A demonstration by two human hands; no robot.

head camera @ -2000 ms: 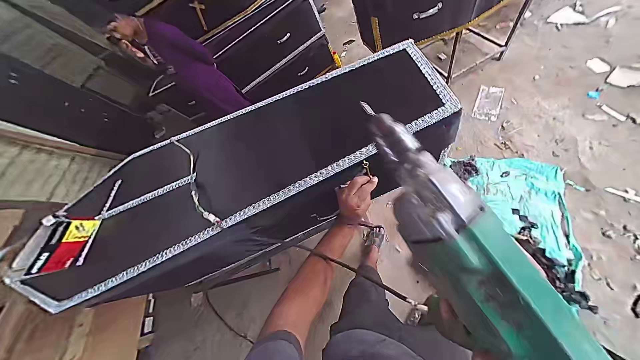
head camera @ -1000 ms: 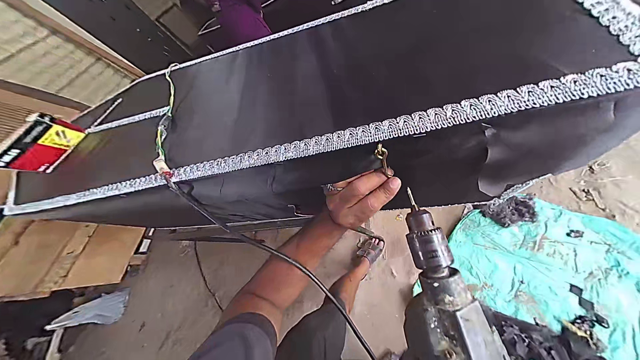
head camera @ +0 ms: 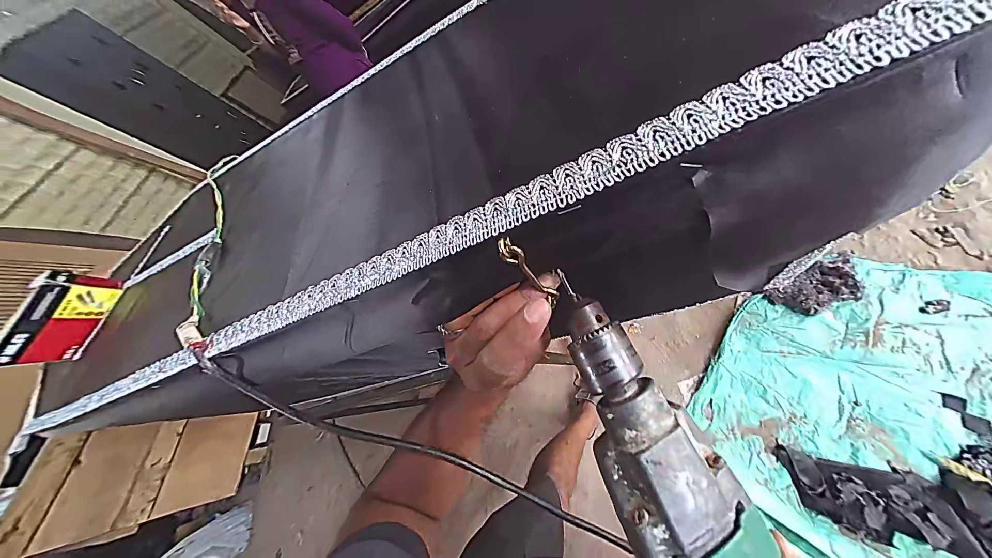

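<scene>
My left hand (head camera: 504,341) pinches a brass-coloured metal hook (head camera: 527,267) against the side of a black-covered coffin (head camera: 620,248), just below its silver braid trim (head camera: 542,190). A power drill (head camera: 651,449) with a worn metal front and green body points up at the hook. The tip of its bit (head camera: 564,283) is close beside my left fingertips; whether it touches the hook cannot be told. Only a sliver of my right hand (head camera: 784,545) shows behind the green body at the bottom edge. The rest of it is hidden or outside the view.
A black cable (head camera: 434,449) crosses below my left arm, near wires with a white connector (head camera: 188,332) on the coffin. A red, yellow and black box (head camera: 62,318) lies at left. Turquoise sheeting (head camera: 868,364) with black scraps covers ground at right. Behind the coffin is a person in purple (head camera: 322,43).
The view has come closer to the coffin's side. The drill has swung from pointing up-left, well right of my left hand, to a bit close beside the fingers. My left hand remains at the coffin's side.
</scene>
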